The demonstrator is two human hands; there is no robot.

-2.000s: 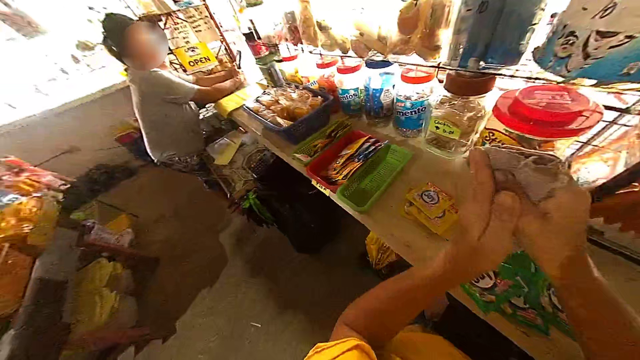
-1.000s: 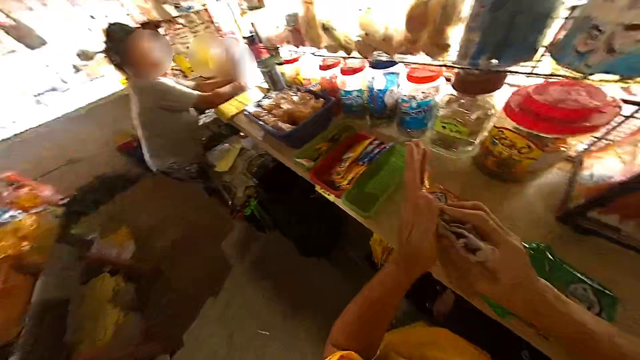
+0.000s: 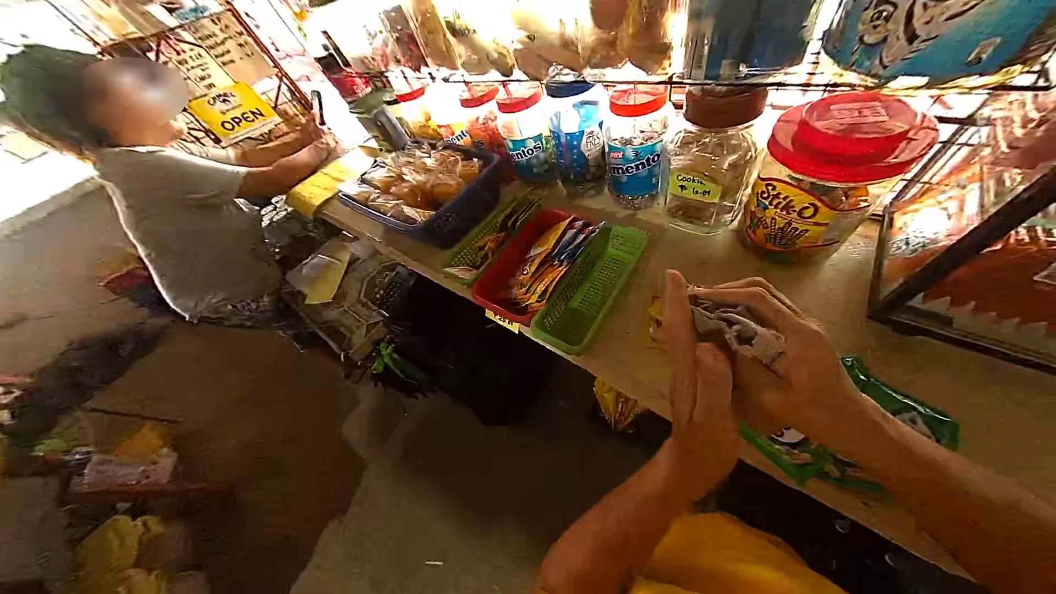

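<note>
Both my hands are together above the counter (image 3: 627,363), right of the green basket. My right hand (image 3: 784,355) is curled around a crumpled greyish cloth (image 3: 742,330), part of which shows between its fingers. My left hand (image 3: 697,388) is upright, its fingers extended and its palm against the other hand and the cloth. Behind the hands a bit of a yellow packet (image 3: 656,320) shows on the counter. Green packets (image 3: 899,404) lie under and beside my right forearm. A narrow green plastic basket (image 3: 590,289) stands beside a red basket (image 3: 528,264) of sachets.
Candy jars line the back of the counter, with a red-lidded Stik-O jar (image 3: 813,181) at the right. A blue basket (image 3: 454,198) holds wrapped baked goods. A wire-framed case (image 3: 973,272) stands at right. Another person (image 3: 186,206) is at the counter's far left end.
My hands, higher and further right two seconds ago, have come down and left to the counter's front area. The yellow packets, in plain view then, are now mostly hidden behind them.
</note>
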